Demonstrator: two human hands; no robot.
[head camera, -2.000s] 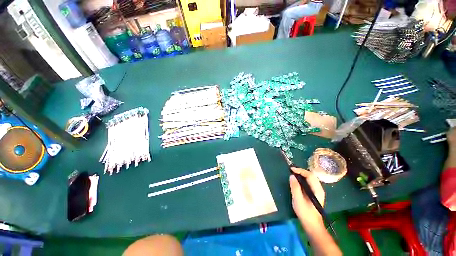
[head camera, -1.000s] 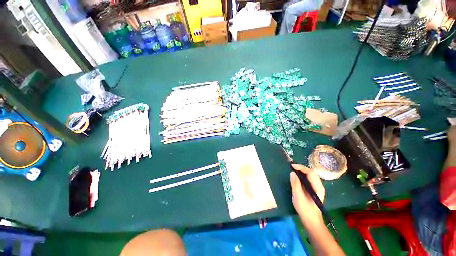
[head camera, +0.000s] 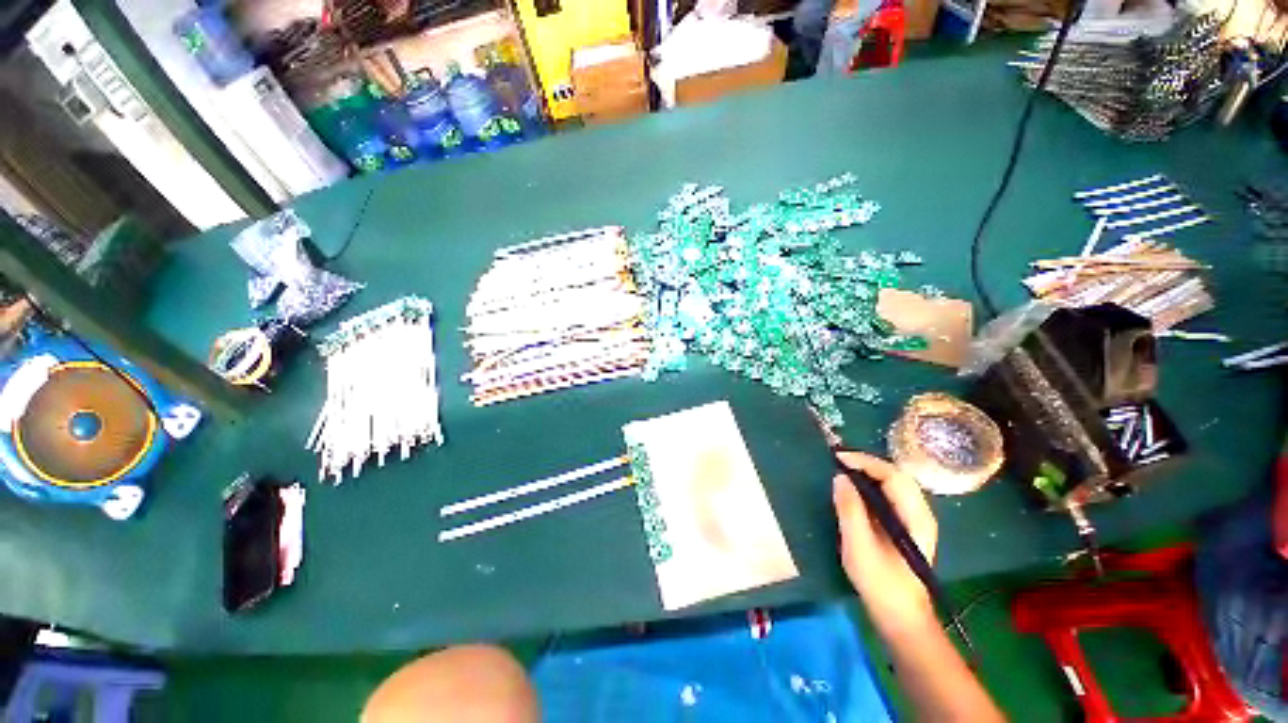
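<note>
My right hand (head camera: 887, 544) holds the black soldering iron (head camera: 893, 523) like a pen, its tip near the lower edge of the green circuit board heap (head camera: 770, 290). A pale work board (head camera: 718, 506) with a brown stain lies in front of me, with a green circuit board panel (head camera: 650, 504) along its left edge. Two white LED strips (head camera: 537, 497) run left from the panel's upper part. At the bottom edge a blurred rounded skin-coloured shape shows, perhaps my left arm; my left hand itself cannot be made out.
The round tin (head camera: 946, 442) and dark box (head camera: 1062, 403) are right of the iron. Behind the board lies a stack of LED strips (head camera: 555, 314); finished assemblies (head camera: 379, 384) and a phone (head camera: 252, 545) are left. A black cord (head camera: 1006, 184) crosses the right side. A person sits at far right.
The camera view has shifted slightly, so the bench things appear a little further right and higher. My right hand keeps hold of the iron beside the tin. Nothing on the work board has visibly changed.
</note>
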